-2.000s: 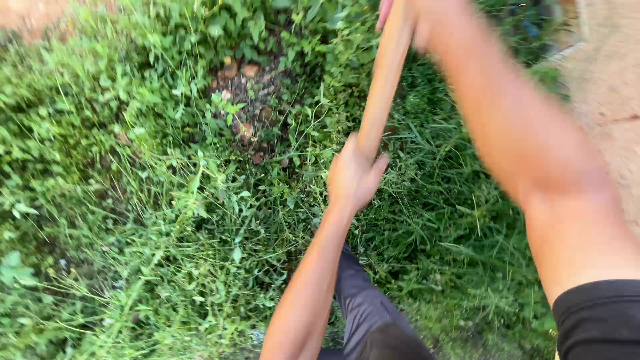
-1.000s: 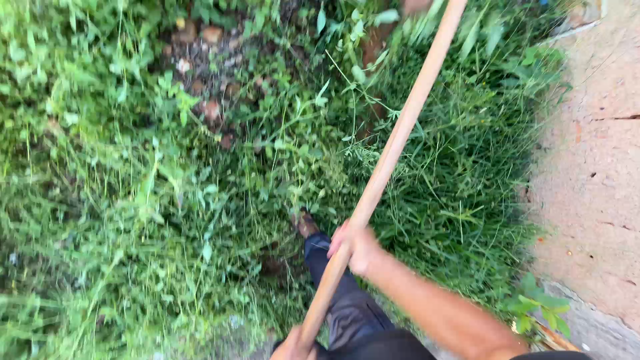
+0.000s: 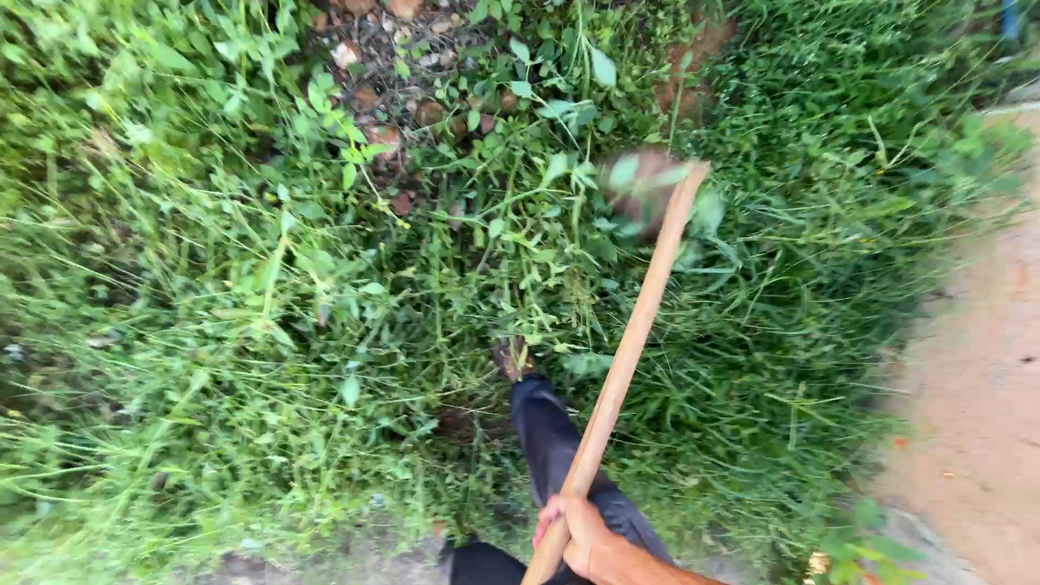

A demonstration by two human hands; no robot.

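Low in the view, my right hand (image 3: pixel 577 532) grips the long wooden handle of a hoe (image 3: pixel 634 349). From my fist the handle slants up and to the right, and its far end is among the green weeds (image 3: pixel 520 244). The brown hoe head (image 3: pixel 642 191) is blurred and partly covered by leaves, so its exact shape does not show. My left hand is out of view; the handle's near end runs off the bottom edge.
My dark-trousered leg (image 3: pixel 548 439) and brown shoe (image 3: pixel 513 357) are just left of the handle. Stones and soil (image 3: pixel 406 73) show at the upper left. A reddish paved surface (image 3: pixel 975 366) borders the grass on the right. Something blue (image 3: pixel 1010 20) is at the upper right.
The hoe has come down toward me, bringing its far end into view. My right hand, near the handle's top two seconds ago, is now low. My left hand has left the view.
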